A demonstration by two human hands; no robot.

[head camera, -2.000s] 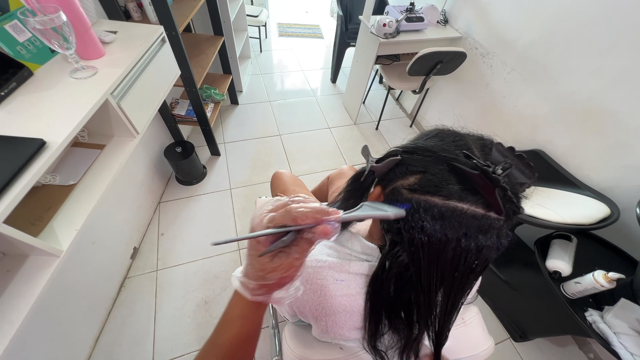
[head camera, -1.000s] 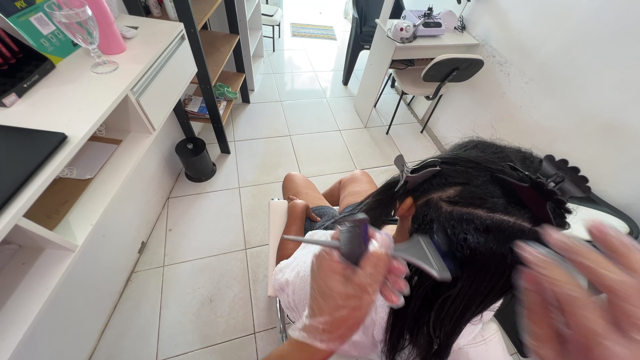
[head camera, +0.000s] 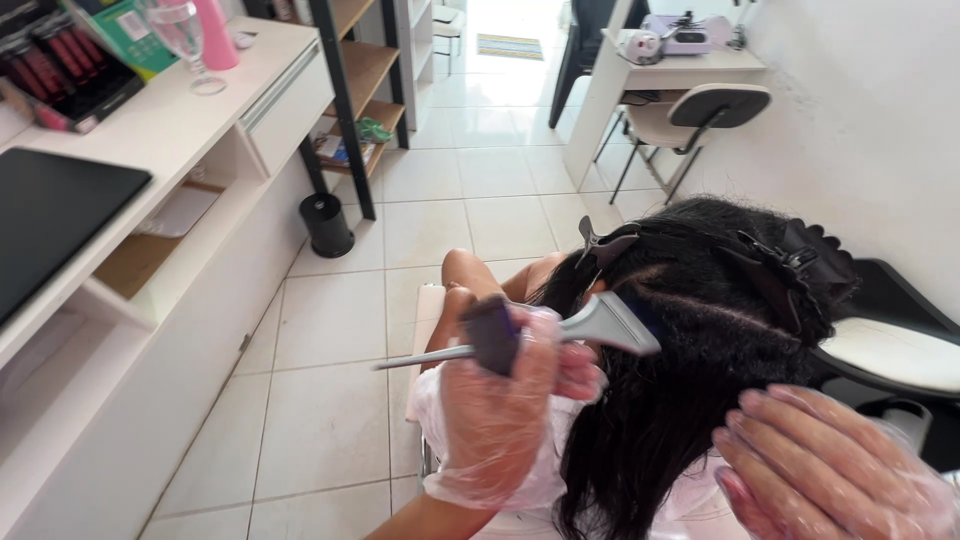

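My left hand [head camera: 510,405], in a clear plastic glove, holds a grey tint brush [head camera: 611,322] with a thin pointed handle. Its broad end lies against the dark hair [head camera: 675,360] of a seated person. A second brush head with dark bristles [head camera: 491,335] rises from the same hand; its handle is hidden. Gloved too, my right hand [head camera: 825,457] hovers by the right side of the hair, fingers together and nothing seen in it. Dark hair clips [head camera: 604,244] hold the upper hair, and a parting crosses the scalp. The person has a white towel or cloth over the shoulders.
A white counter [head camera: 247,82] along the left carries a glass goblet [head camera: 187,45], a pink bottle [head camera: 217,37] and a black flat object [head camera: 60,217]. A black bin [head camera: 327,225] stands beside the shelf unit. A black trolley [head camera: 900,292] is at right; a chair [head camera: 712,112] stands behind.
My right hand, out of view two seconds ago, has come in at the right. The dark-bristled brush head in my left hand shows now, unlike two seconds ago.
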